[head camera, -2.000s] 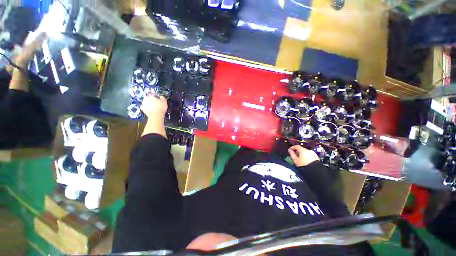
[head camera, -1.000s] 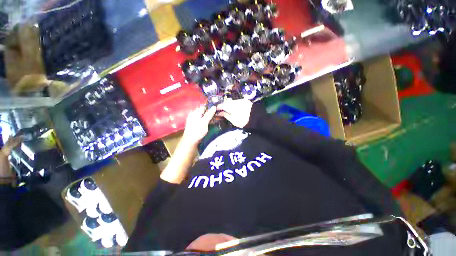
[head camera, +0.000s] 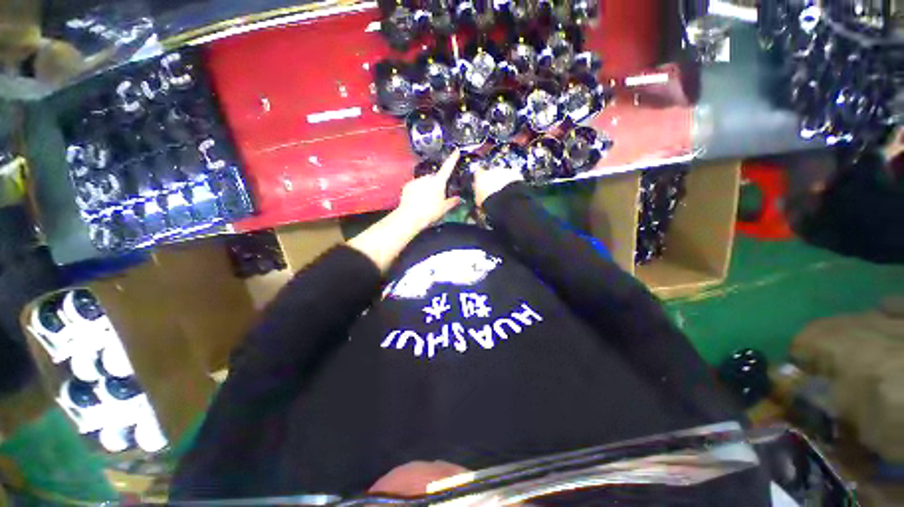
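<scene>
Glossy black round housings (head camera: 504, 117) stand in close rows on the red mat (head camera: 297, 124), some with clear or silvery faces. My left hand (head camera: 432, 194) and my right hand (head camera: 493, 182) are close together at the mat's near edge, by the front row. A dark housing (head camera: 463, 179) is between their fingers, partly covered and blurred. Whether a ring or lens insert is in the fingers cannot be seen. The black blister tray (head camera: 149, 149) with shiny small parts lies left of the mat.
Open cartons with dark parts stand under the bench, one at the right (head camera: 709, 223). A box of white units (head camera: 99, 371) is at the lower left. Loose black parts (head camera: 833, 84) lie at the far right. A person's dark sleeve (head camera: 857, 203) shows at the right edge.
My left hand moved from the blister tray to my right hand. Both are now at the front row around a housing. The view has turned and shifted.
</scene>
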